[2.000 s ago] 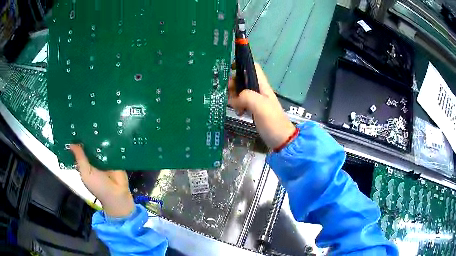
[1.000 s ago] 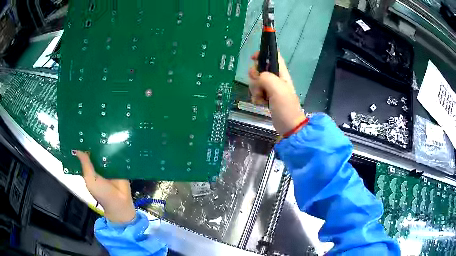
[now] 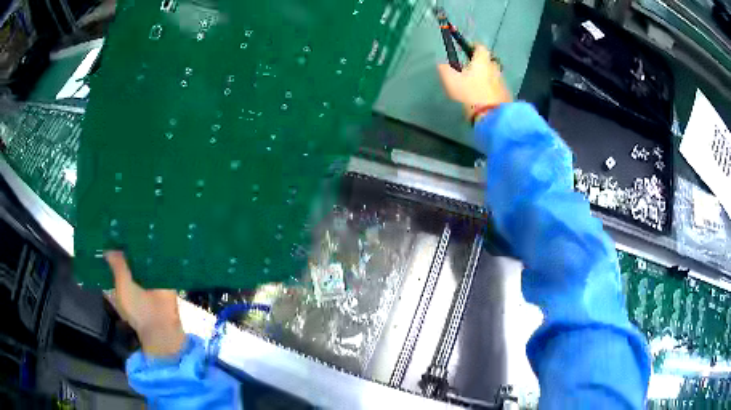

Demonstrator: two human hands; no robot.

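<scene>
A large green circuit board (image 3: 216, 152) is held up over the line, its plain side with small solder pads facing me; its top edge is cut off by the picture. My left hand (image 3: 146, 308) grips the board's lower left corner, the thumb on the near face and the other fingers mostly hidden. My right hand (image 3: 474, 80) holds side cutters (image 3: 453, 40) with black handles and orange near the jaws. The cutters are over the pale green mat (image 3: 433, 104), to the right of the board, and their handles are spread apart.
Conveyor rails (image 3: 421, 308) run beneath, beside a metal plate with a clear crinkled sheet (image 3: 353, 280). A black parts tray (image 3: 601, 144) with loose white pieces lies right, near a paper sheet (image 3: 712, 144) and plastic bag (image 3: 701, 228). Other boards lie at far left (image 3: 44, 148) and lower right (image 3: 681, 312).
My right hand has moved up and right with the cutters, away from the board, and the handles have spread. The board has tilted, its lower right corner shifting left.
</scene>
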